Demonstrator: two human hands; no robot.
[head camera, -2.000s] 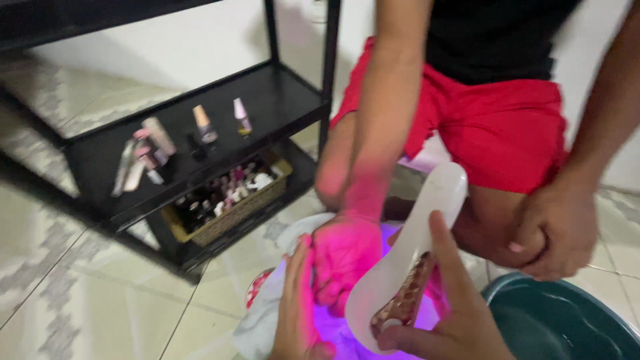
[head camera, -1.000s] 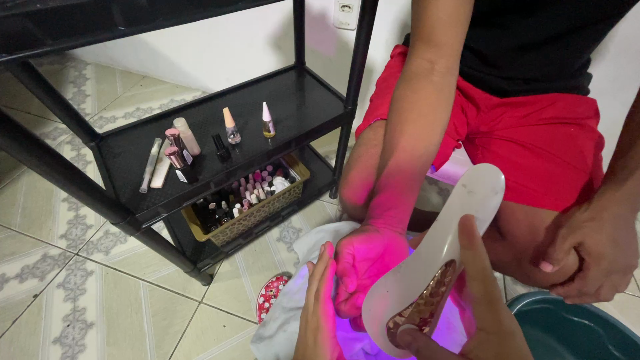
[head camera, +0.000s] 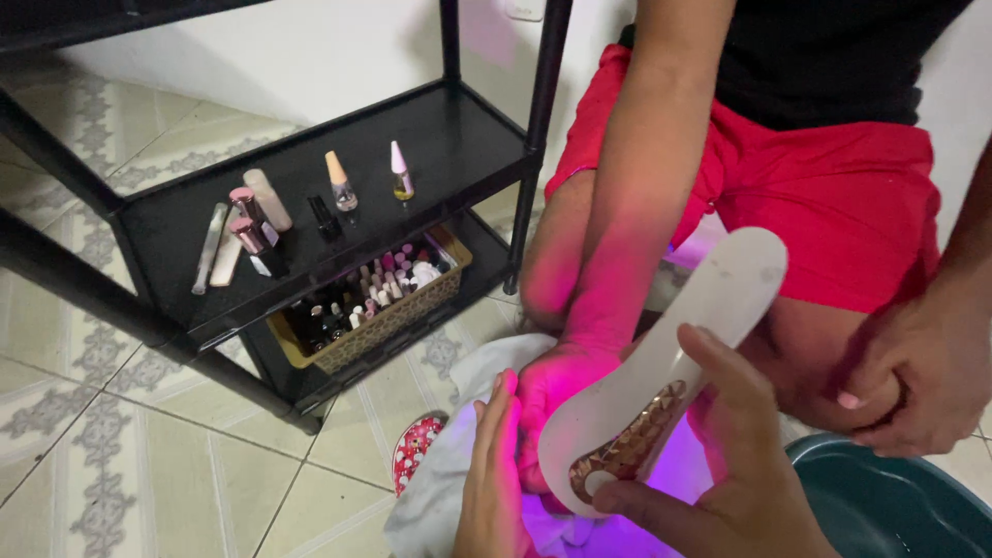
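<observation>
My right hand (head camera: 721, 465) grips a white handheld UV nail lamp (head camera: 674, 364) with a copper-patterned inlay, thumb on its round button. The lamp casts pink and violet light over the other person's hand (head camera: 554, 395), which lies palm up with curled fingers beneath it. Beside that hand, on its left, is my left hand (head camera: 492, 465), upright with fingers extended together; whether it touches is unclear. A pale cloth (head camera: 442, 480) lies below the hands. The other person's second hand (head camera: 922, 372) rests near the knee.
A black shelf unit (head camera: 457, 132) at the left holds nail polish bottles (head camera: 342, 182), slim tools (head camera: 209, 248) and a gold basket (head camera: 387, 329) packed with bottles. A teal basin (head camera: 876, 480) sits at lower right. A red patterned shoe (head camera: 418, 449) shows beside the cloth on the tiled floor.
The view has shifted a little since the first frame. My right hand keeps hold of the lamp over the person's hand, with no other plain change.
</observation>
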